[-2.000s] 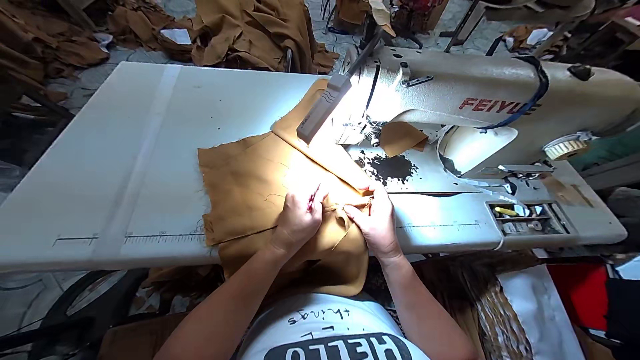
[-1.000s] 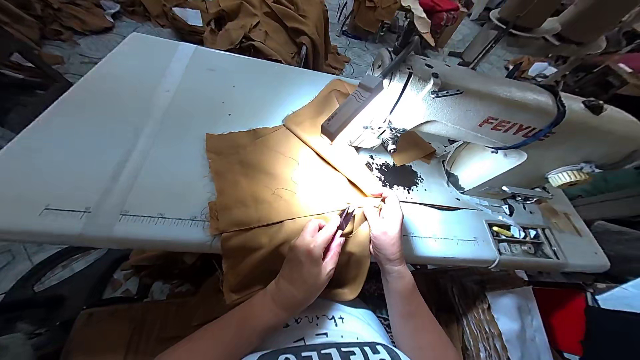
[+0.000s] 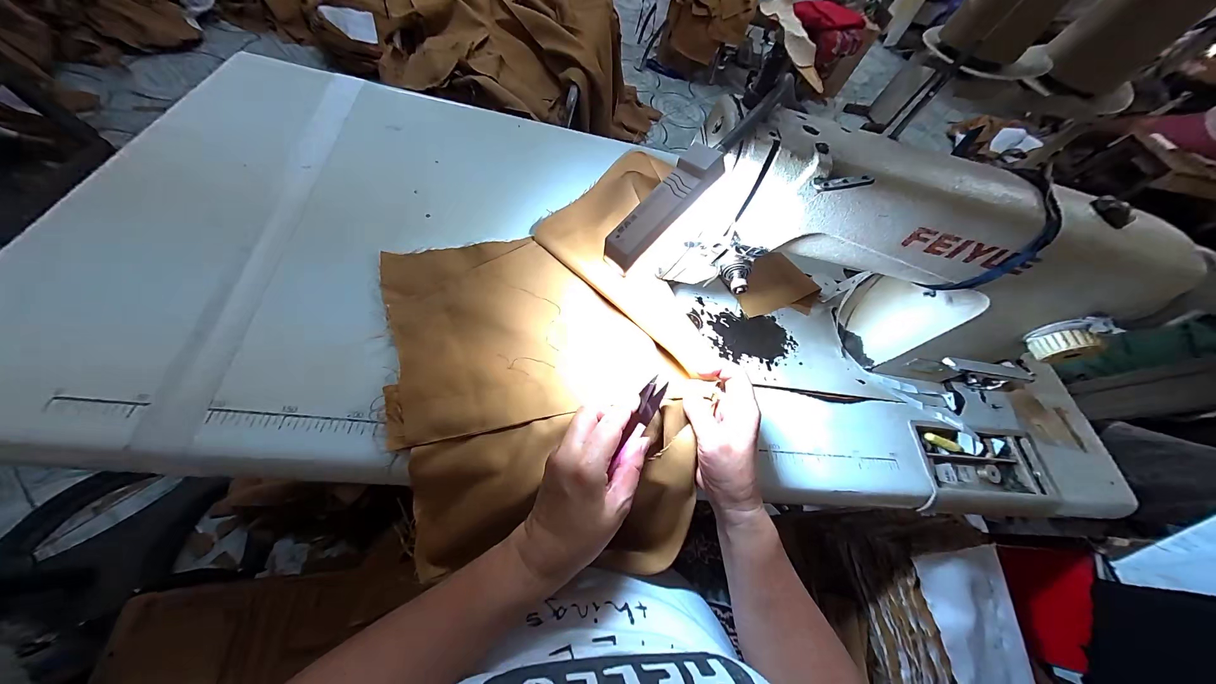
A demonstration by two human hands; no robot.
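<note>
My left hand (image 3: 584, 480) is closed around a small pair of thread snips (image 3: 648, 404), blades pointing up and away from me. Just right of it, my right hand (image 3: 727, 432) pinches the edge of a tan fabric piece (image 3: 475, 342) between thumb and fingers. The fabric lies on the white sewing table, folded and seamed, with part hanging over the front edge. Loose threads show on it and near my fingers. The snips' tips are beside the pinched edge; whether they touch it I cannot tell.
A Feiyue industrial sewing machine (image 3: 931, 233) stands at the right, its light shining on the cloth. Near its needle area are a tan scrap (image 3: 774, 285) and dark lint (image 3: 750, 337). A small parts tray (image 3: 983, 461) is set into the table (image 3: 123, 285). Tan fabric heaps (image 3: 513, 57) lie behind.
Two seconds ago no snips were visible in my left hand; now they show plainly, blades by the fabric edge. My right hand still pinches the cloth. The view has shifted slightly.
</note>
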